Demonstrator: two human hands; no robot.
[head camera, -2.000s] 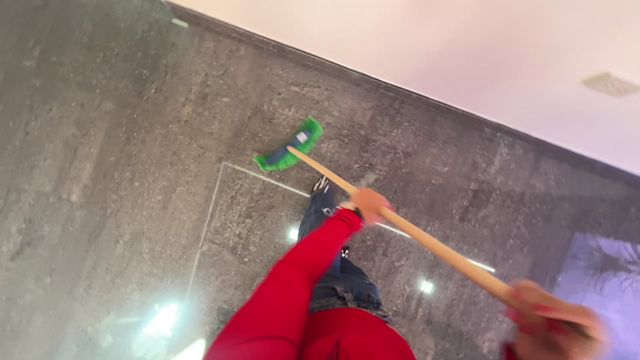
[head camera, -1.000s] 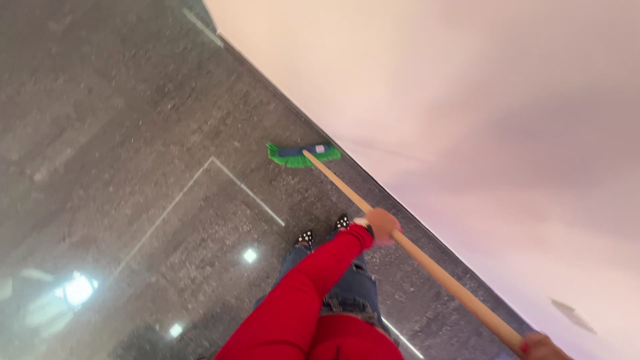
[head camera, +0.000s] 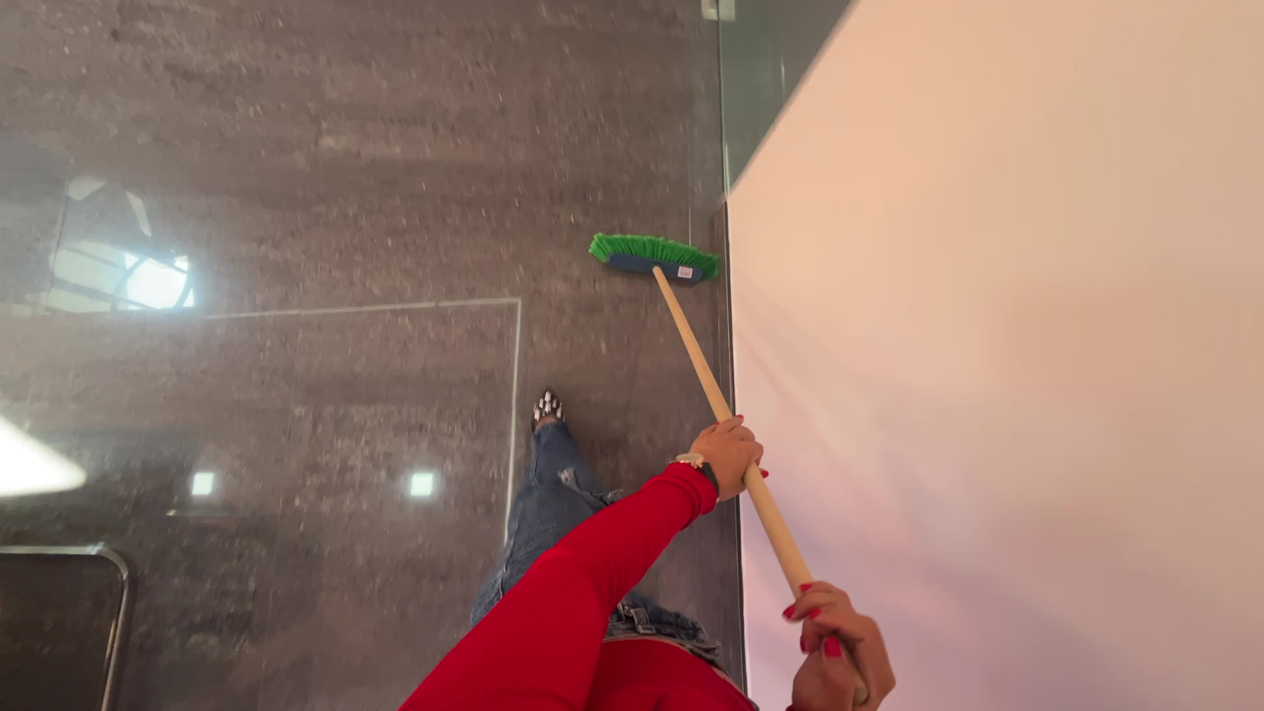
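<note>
A broom with green bristles and a dark blue head (head camera: 654, 259) rests on the grey floor, its right end close to the foot of the wall. The pale wooden broom handle (head camera: 696, 355) runs from the head down to the lower right. Partway along the handle, my left hand (head camera: 728, 456) is closed around it, with a watch on the wrist and a red sleeve behind. My right hand (head camera: 839, 642) grips the handle near its upper end, at the bottom of the view.
A pale wall (head camera: 987, 346) rises on the right, with a glass panel (head camera: 775, 79) beyond it. Light lines and reflections mark the grey floor (head camera: 346, 395). A metal-edged frame (head camera: 120, 612) is at lower left. One patterned shoe (head camera: 547, 406) shows beside the floor line.
The view has turned strongly, and the wall now stands upright at the right. Both hands have stayed on the handle. The broom head's bristles now point away from me.
</note>
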